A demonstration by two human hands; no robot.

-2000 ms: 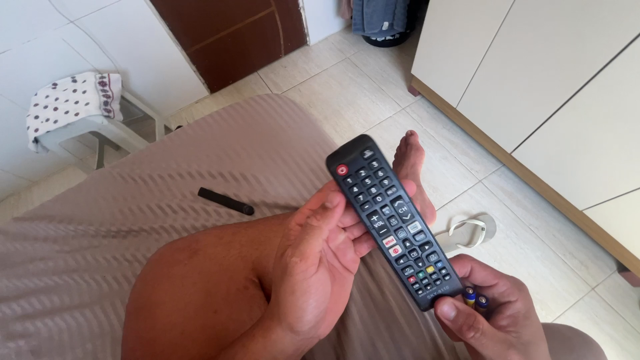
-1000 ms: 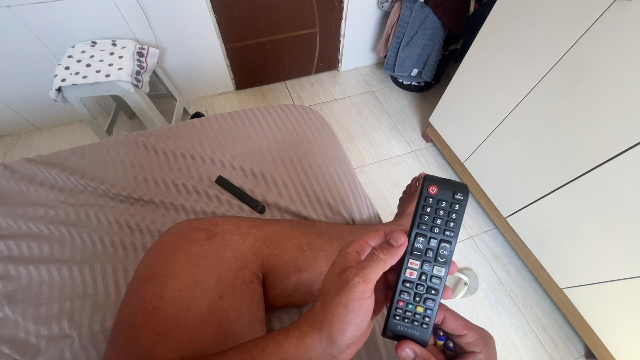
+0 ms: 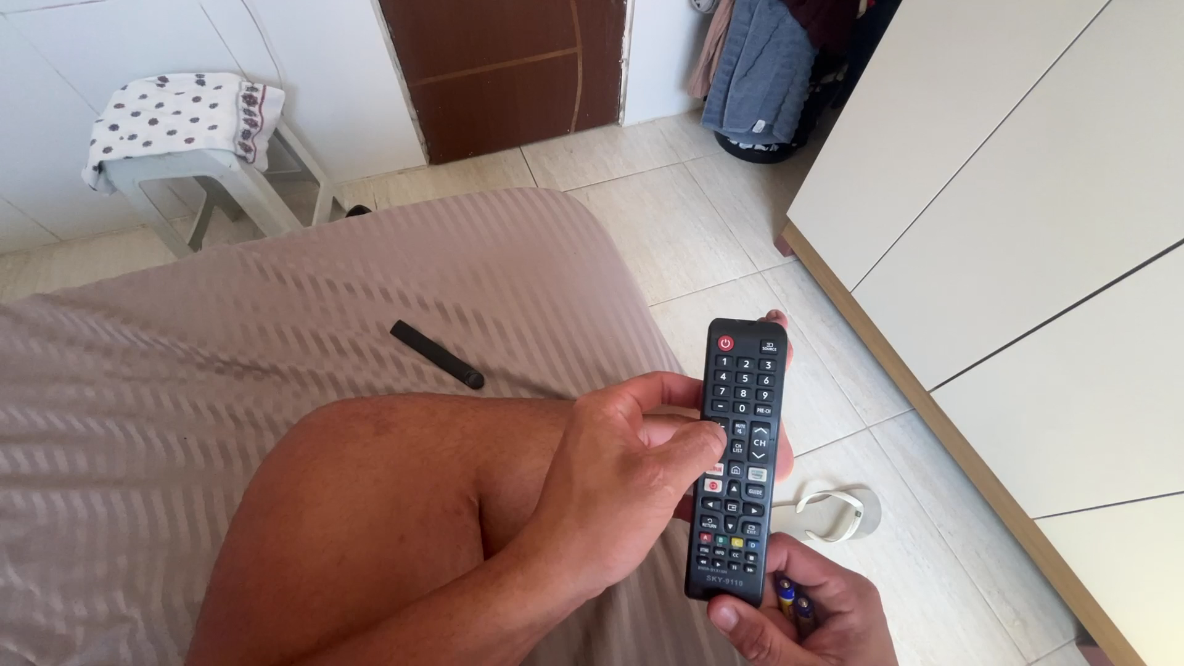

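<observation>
A black TV remote control (image 3: 735, 462) is upright in view, its buttons facing me. My left hand (image 3: 620, 472) grips its left side, the thumb resting over the buttons near the middle and some fingers behind. My right hand (image 3: 809, 610) holds the bottom end, thumb at the lower edge. Tucked in the fingers of that same hand are two small blue and gold batteries (image 3: 795, 606). On the striped bedsheet, beyond my bent leg, lies a slim black plastic piece (image 3: 437, 354), which looks like a battery cover. The back of the remote is hidden.
The bed (image 3: 518, 250) has a striped sheet. A flip-flop (image 3: 837, 514) lies on the tiled floor beside it. At the right stands a cream cabinet (image 3: 971, 277). A plastic stool (image 3: 213, 171) with a dotted cloth is at the back left, near a brown door (image 3: 509, 74). Clothes (image 3: 763, 65) hang at the back.
The remote has turned from a slant to nearly upright in view. My left hand, whose palm showed beside the remote, has its thumb over the buttons now. The view has shifted.
</observation>
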